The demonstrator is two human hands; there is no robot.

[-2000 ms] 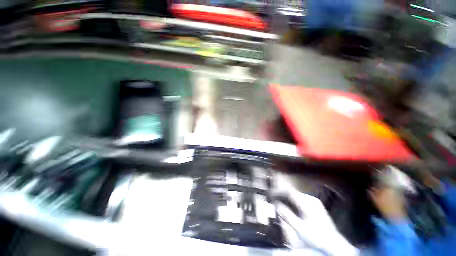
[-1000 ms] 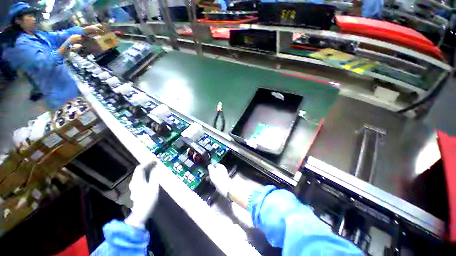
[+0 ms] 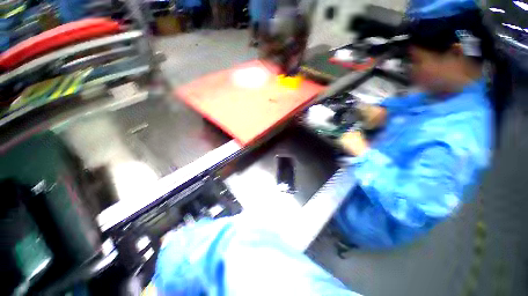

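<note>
The picture is strongly blurred. My blue sleeves [image 3: 231, 257] reach in from the bottom edge. I cannot make out either of my hands; a small yellowish patch shows at the bottom edge beside the left end of the sleeve. Dark carrier parts [image 3: 200, 202] lie along the conveyor rail [image 3: 173, 182], partly hidden behind the sleeve. A bright white, overexposed area [image 3: 260, 188] lies beyond the sleeve, its shape unclear. A black smartphone [image 3: 285, 172] lies just right of it.
A person in a blue gown [image 3: 422, 156] works at the right, hands at a blurred board [image 3: 327, 121]. A large red sheet [image 3: 249, 98] lies beyond the rail. A black tray [image 3: 23, 231] is at the left, and shelving [image 3: 75, 52] stands at upper left.
The view has swung right. My gloved hands, which were at the green board a second ago, no longer show clearly. The neighbour, the smartphone and the whole red sheet have come into view.
</note>
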